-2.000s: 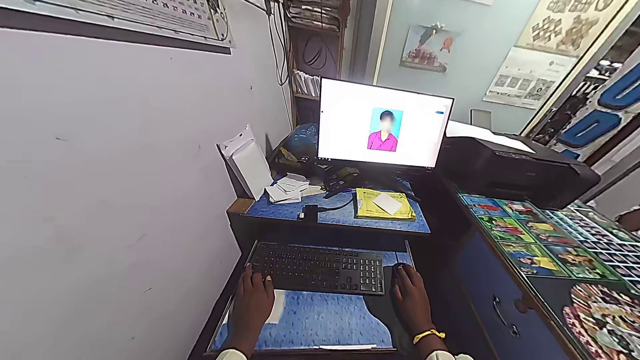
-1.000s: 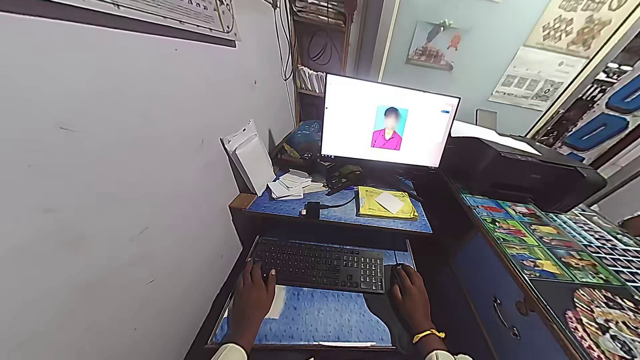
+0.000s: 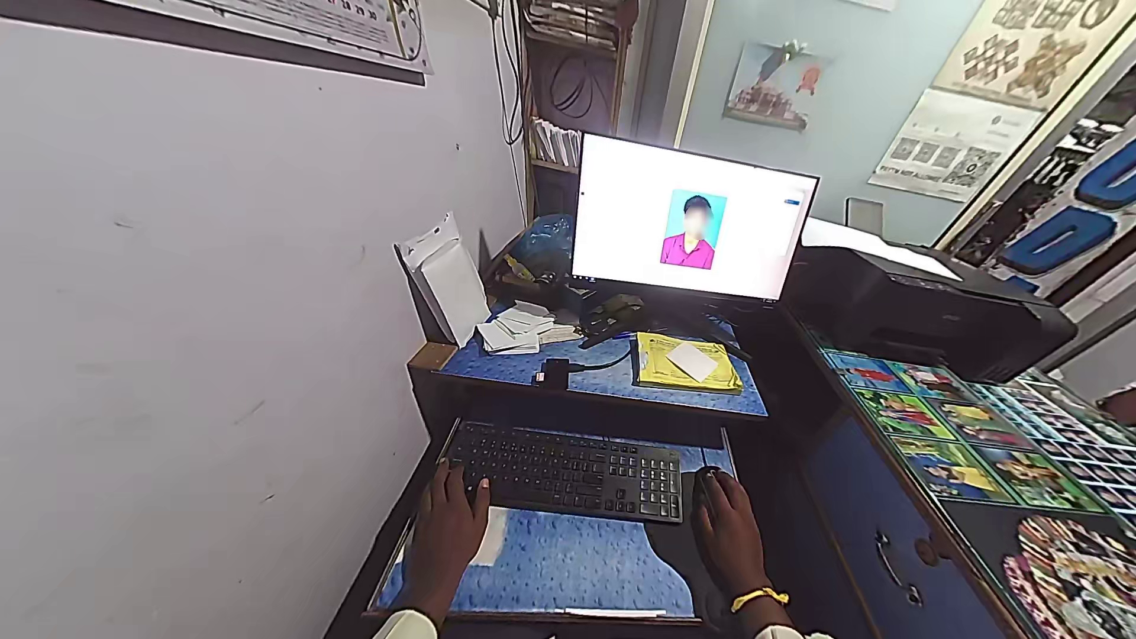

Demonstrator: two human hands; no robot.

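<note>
A black computer keyboard [image 3: 568,470] lies on a pull-out tray covered in blue patterned sheet. My left hand [image 3: 451,524] rests at its left end, fingertips on the keys, holding nothing. Over a dark computer mouse [image 3: 707,484] to the right of the keyboard lies my right hand [image 3: 732,528], with a yellow band on the wrist. Part of the mouse is hidden under the fingers. Above the tray, a lit monitor [image 3: 692,217] displays a portrait photo of a person in a pink shirt on a light blue background.
On the upper shelf are a yellow packet [image 3: 661,373], loose white papers [image 3: 515,328] and a black card reader or adapter [image 3: 556,374] on a cable. A black printer [image 3: 923,302] stands at right, above a blue drawer [image 3: 861,506]. The wall [image 3: 204,311] borders the left side.
</note>
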